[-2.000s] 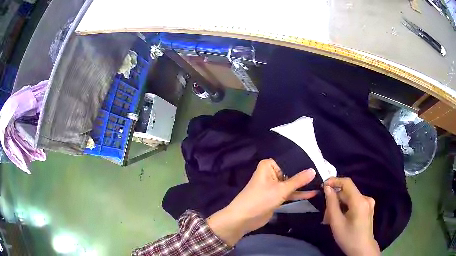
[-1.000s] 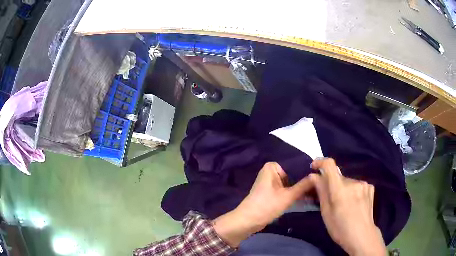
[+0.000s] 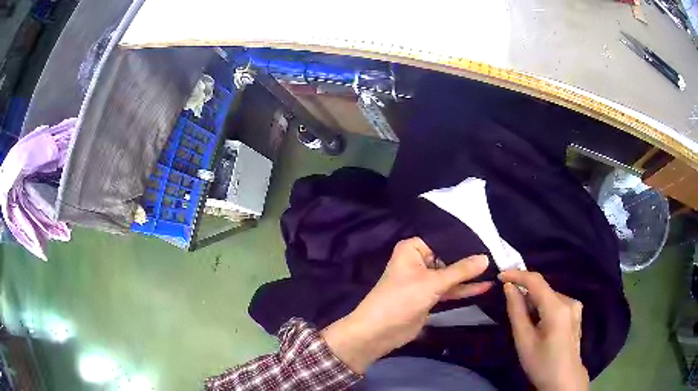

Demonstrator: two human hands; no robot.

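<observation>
A dark navy-purple garment (image 3: 536,206) lies heaped over my lap and reaches up under the table edge. A white inner cloth (image 3: 468,205) shows as a wedge that narrows down to my fingertips. A second pale strip (image 3: 463,315) shows below my left fingers. My left hand (image 3: 417,294) pinches the dark edge of the garment between thumb and fingers. My right hand (image 3: 545,313) is just right of it, its thumb and index finger pinched together at the lower end of the white cloth. A needle or thread cannot be made out.
The worktable (image 3: 321,23) spans the top, with a yellow tape strip (image 3: 520,79) along its edge and snips (image 3: 652,59) at the right. A blue crate (image 3: 177,183), grey cloth (image 3: 126,137) and pink cloth (image 3: 34,187) are at the left. A clear bin (image 3: 634,221) stands right.
My right hand was over the left fingertips a second ago; it has moved down and right, apart from them. The lower end of the white cloth shows again. The view has shifted slightly.
</observation>
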